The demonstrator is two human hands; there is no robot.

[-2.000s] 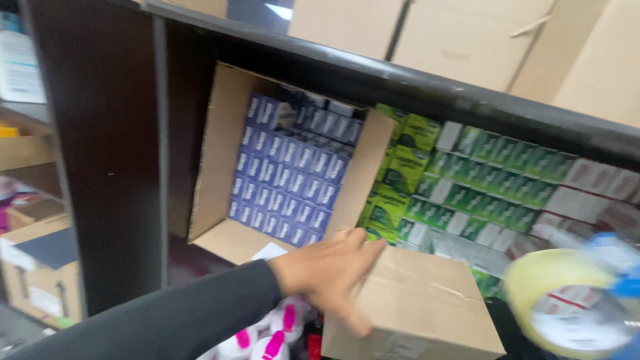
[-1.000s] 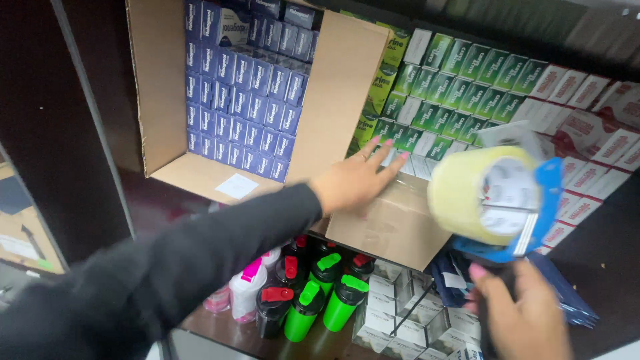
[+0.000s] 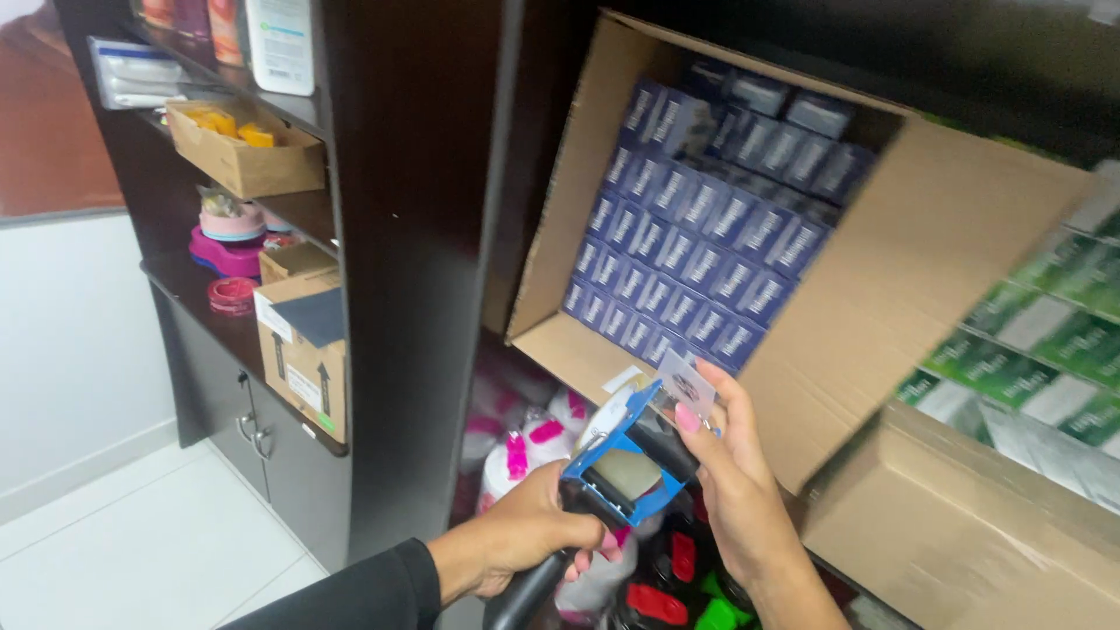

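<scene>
My left hand (image 3: 525,529) grips a blue packing-tape dispenser (image 3: 643,459) near its black handle, in the lower middle of the view. My right hand (image 3: 735,464) pinches the free end of the tape (image 3: 687,382), a clear piece with a dark mark, between thumb and fingers at the dispenser's front. Just behind both hands stands an open cardboard box (image 3: 822,350) on its side, its opening facing me, filled with stacked blue-purple product boxes (image 3: 700,223). The dispenser partly hides the box's lower flap.
Green and white product boxes (image 3: 1006,359) stand right, above another cardboard box (image 3: 971,516). Shaker bottles with red, green and pink lids (image 3: 656,604) lie below. A dark cabinet panel (image 3: 411,262) divides off left shelves holding a carton (image 3: 306,376), an open tray box (image 3: 254,166) and bottles.
The tape dispenser, in my right hand one second ago, is now in my left hand. My left hand has left the closed cardboard box, and my right hand holds the tape end. The view has swung left.
</scene>
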